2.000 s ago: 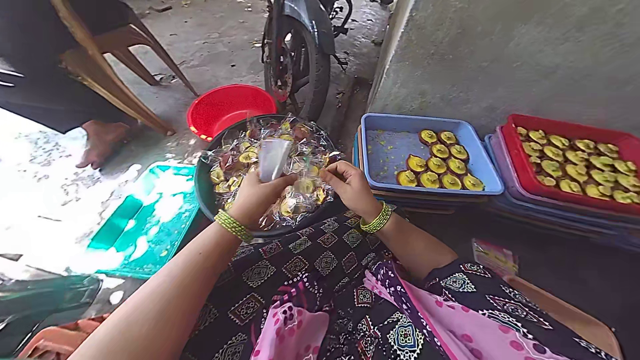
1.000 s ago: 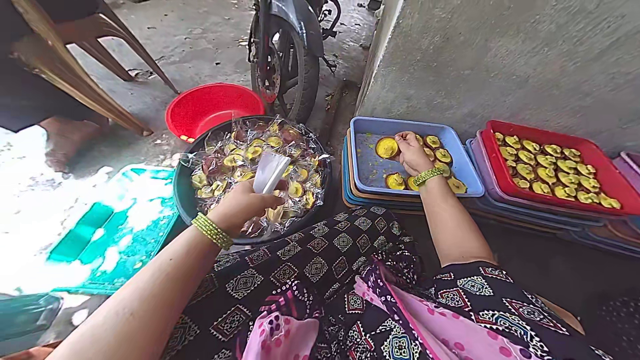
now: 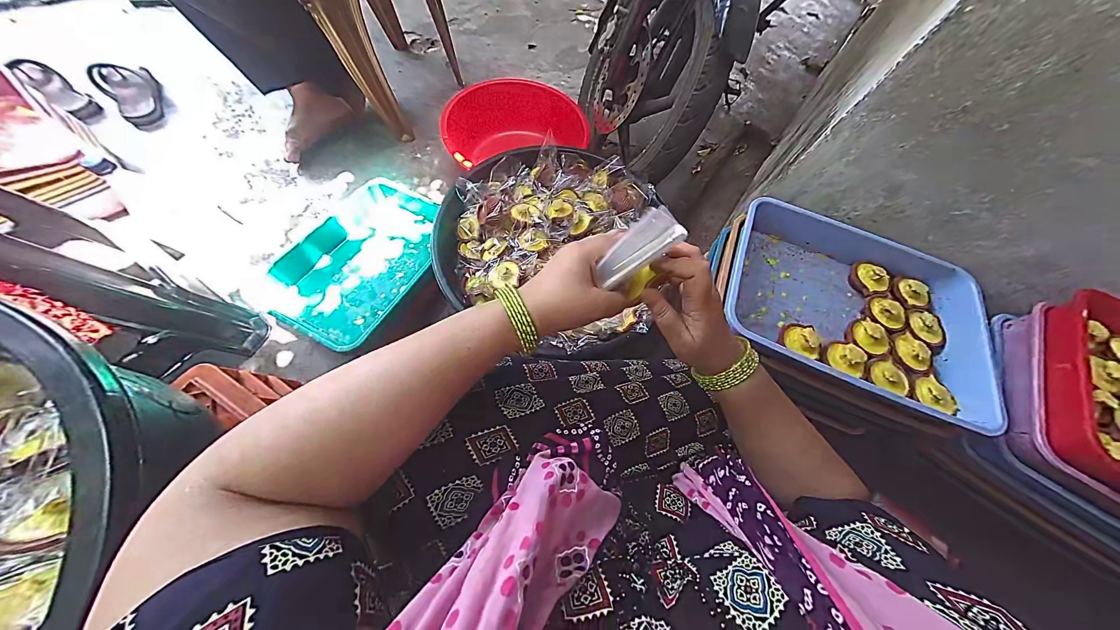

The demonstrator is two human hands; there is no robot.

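Observation:
My left hand [image 3: 577,284] grips a stack of clear plastic bags [image 3: 640,248] above a dark round tub [image 3: 448,249]. Close against it, my right hand [image 3: 696,306] holds a small yellow-topped sweet [image 3: 641,280] at the bags, partly hidden by them and my fingers. Many plastic-wrapped yellow-topped sweets [image 3: 560,208] fill the tub. To the right, a blue tray [image 3: 770,293] holds several unwrapped yellow-topped sweets [image 3: 888,315], grouped toward its right and front sides.
A red tray of sweets [image 3: 1081,394] stands at far right. A red basin [image 3: 514,114] and a motorcycle wheel [image 3: 656,87] lie beyond the tub. At left are a green tray [image 3: 350,280], a bucket of wrapped sweets [image 3: 131,429], and a seated person's bare foot [image 3: 319,118] by a chair.
My right hand has moved from the blue tray, where it held a sweet one second ago, back to the bags in my left hand. The view has swung left.

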